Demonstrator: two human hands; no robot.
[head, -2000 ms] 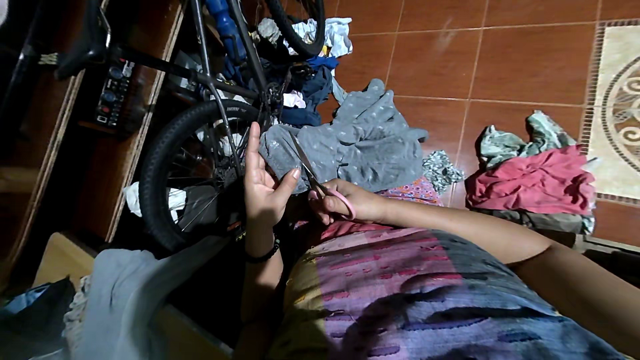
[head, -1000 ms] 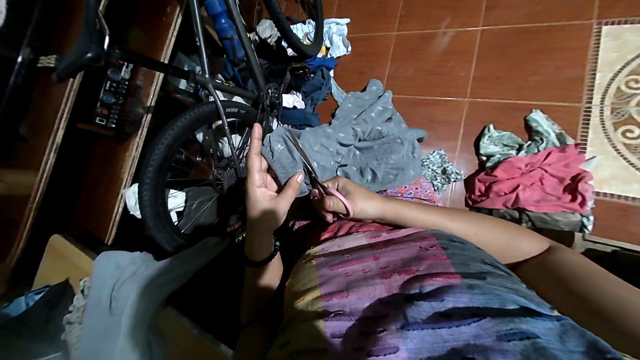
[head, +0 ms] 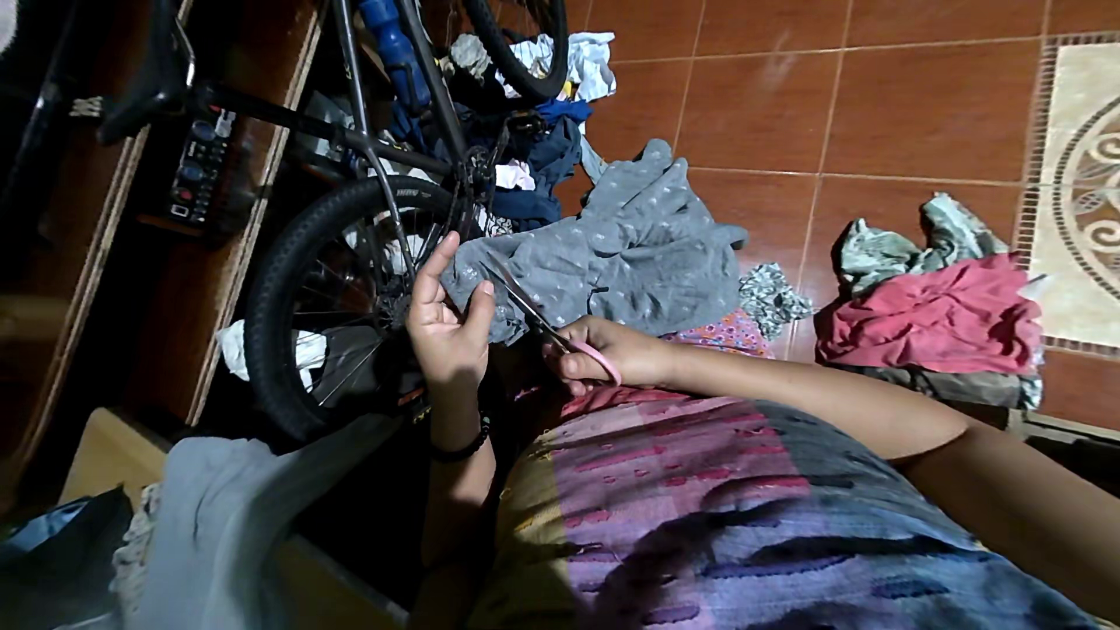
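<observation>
My left hand [head: 451,328] is raised palm up with its fingers apart and holds nothing; a dark beaded bracelet circles its wrist. To its right, my right hand [head: 604,350] grips a pair of scissors [head: 534,313] by the pink handles, and the blades point up and left toward my left thumb. A grey patterned garment [head: 647,236] lies just beyond both hands. Below it a pink floral cloth [head: 726,334] shows partly, beside a crumpled patterned cloth [head: 774,297]. A striped multicolour cloth [head: 682,490] covers my body.
A bicycle's black wheel [head: 262,324] and frame stand at the left, before wooden shelves with an electronic device [head: 199,171]. A folded red cloth [head: 941,319] lies on the tiled floor at the right. Grey fabric [head: 210,507] hangs over a cardboard box [head: 114,451] at lower left.
</observation>
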